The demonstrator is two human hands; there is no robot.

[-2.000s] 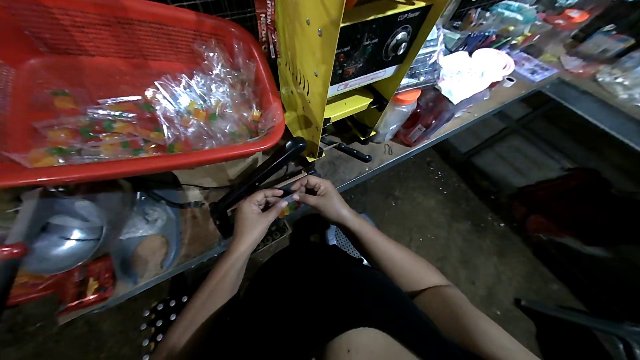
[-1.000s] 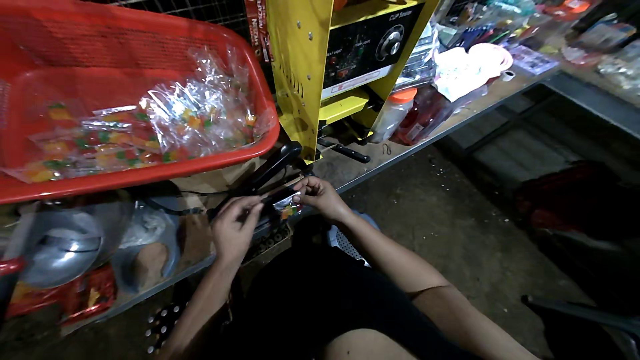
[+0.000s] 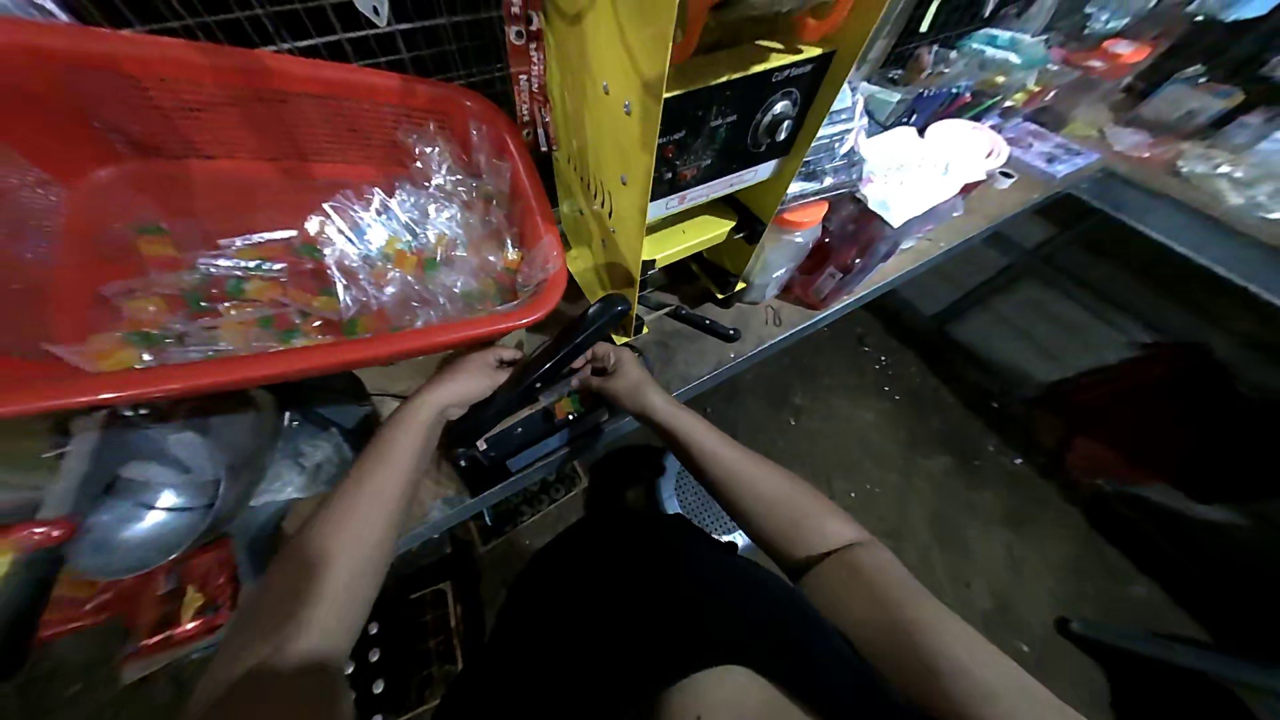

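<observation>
A black hand-operated impulse sealer [image 3: 545,375] lies at the bench edge, its long arm slanting up to the right. My left hand [image 3: 478,378] is at the left side of that arm; whether it grips anything is unclear. On the other side, my right hand [image 3: 612,375] pinches the end of a small clear plastic packet [image 3: 570,405] with orange and green pieces in it, lying across the sealer. A red plastic basket [image 3: 400,350] at the left holds many similar clear packets [image 3: 420,240].
A yellow machine with a dial [image 3: 610,150] stands behind the sealer, a black-handled knife [image 3: 705,323] at its foot. Beside it is a jar with an orange lid [image 3: 790,245]. Metal bowls [image 3: 165,500] sit below the basket. Plastic bags litter the far bench.
My left hand has moved from the packet near my right hand to the left side of the sealer's arm. The packet now lies across the sealer.
</observation>
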